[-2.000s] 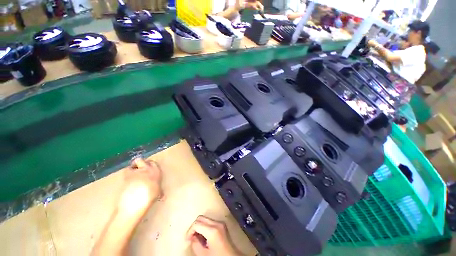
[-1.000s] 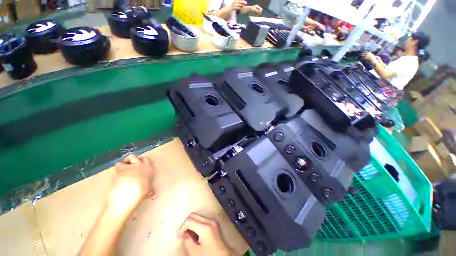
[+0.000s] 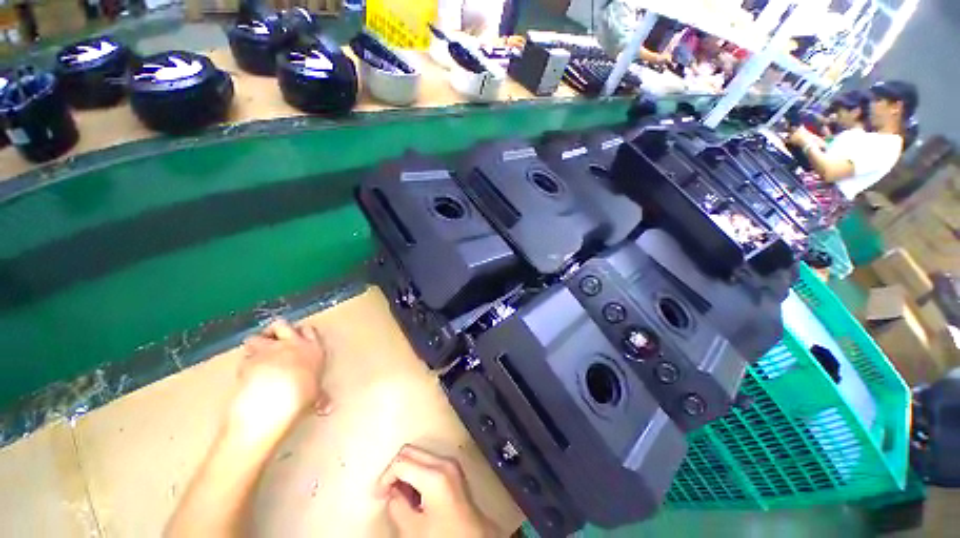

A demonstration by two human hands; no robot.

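Observation:
My left hand (image 3: 282, 368) rests on the cardboard-covered bench (image 3: 137, 441), fingers curled, with nothing visible in it. My right hand (image 3: 426, 492) lies lower on the bench, loosely curled, cut off by the bottom edge; I see nothing in it, but its palm side is partly hidden. Just right of my right hand stands a closed black housing (image 3: 558, 420) with one large round hole and a row of knobs on its side. More closed housings (image 3: 437, 236) stand behind it. Neither hand touches a housing.
A green belt (image 3: 211, 231) runs beyond the bench. Across it are round black drum parts (image 3: 181, 95) and pale tubs (image 3: 392, 79). Open housings (image 3: 700, 200) stand at centre right. A green crate (image 3: 832, 420) is at the right. People (image 3: 868, 152) work at the back right.
The view has shifted slightly, so the housings appear a little farther left than two seconds ago. My hands stay in nearly the same pose. Another person shows at the back right.

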